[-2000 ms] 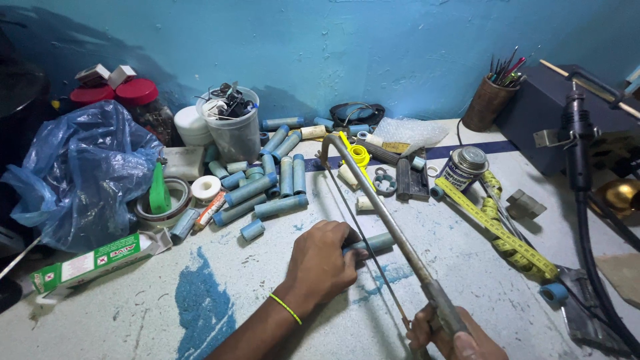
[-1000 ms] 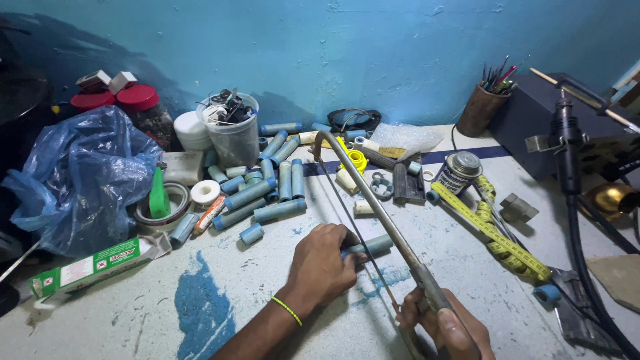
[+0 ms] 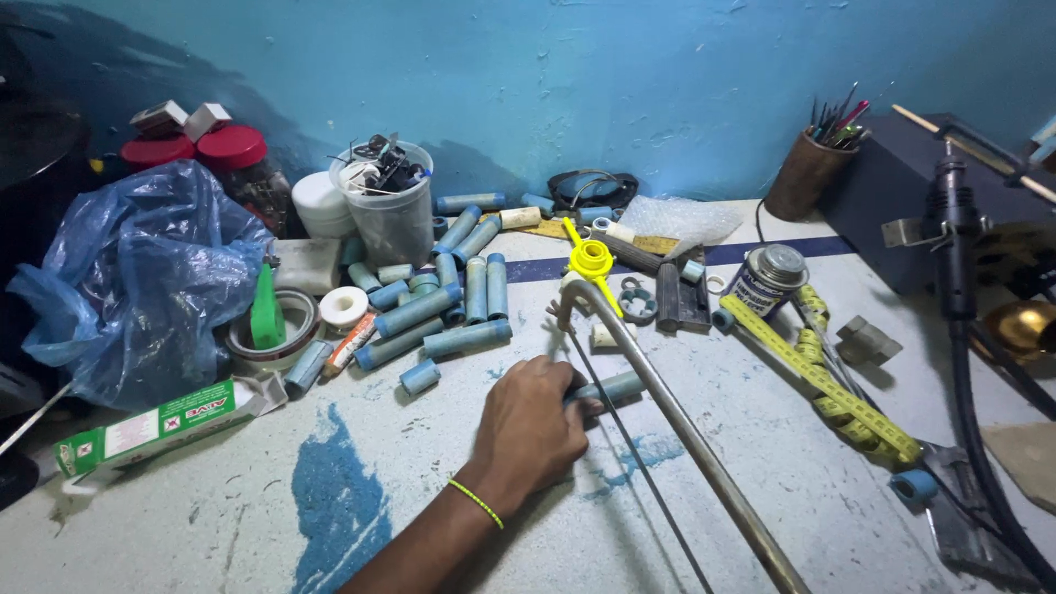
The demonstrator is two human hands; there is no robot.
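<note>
My left hand (image 3: pixel 532 421), with a yellow-green beaded bracelet at the wrist, holds a blue plastic pipe piece (image 3: pixel 619 388) down on the table near the middle. A hacksaw (image 3: pixel 685 421) with a tubular metal frame slants from the lower right edge up to just beyond the pipe. Its thin blade crosses the pipe close to my fingertips; whether it has cut in cannot be told. The saw's handle and my right hand lie outside the view. Several cut blue pipe pieces (image 3: pixel 466 337) are heaped behind and left of my left hand.
A yellow plastic fitting (image 3: pixel 591 258) lies beyond the saw. On the right are a metal can (image 3: pixel 767 276), a yellow tape measure (image 3: pixel 817 379) and a black cable (image 3: pixel 961 355). A blue plastic bag (image 3: pixel 148 272), a green-and-white box (image 3: pixel 157 425) and a plastic tub of small parts (image 3: pixel 388 223) stand left.
The saw has come back toward the lower right, and my right hand, seen on its handle earlier, is out of view. My left hand stays on the pipe.
</note>
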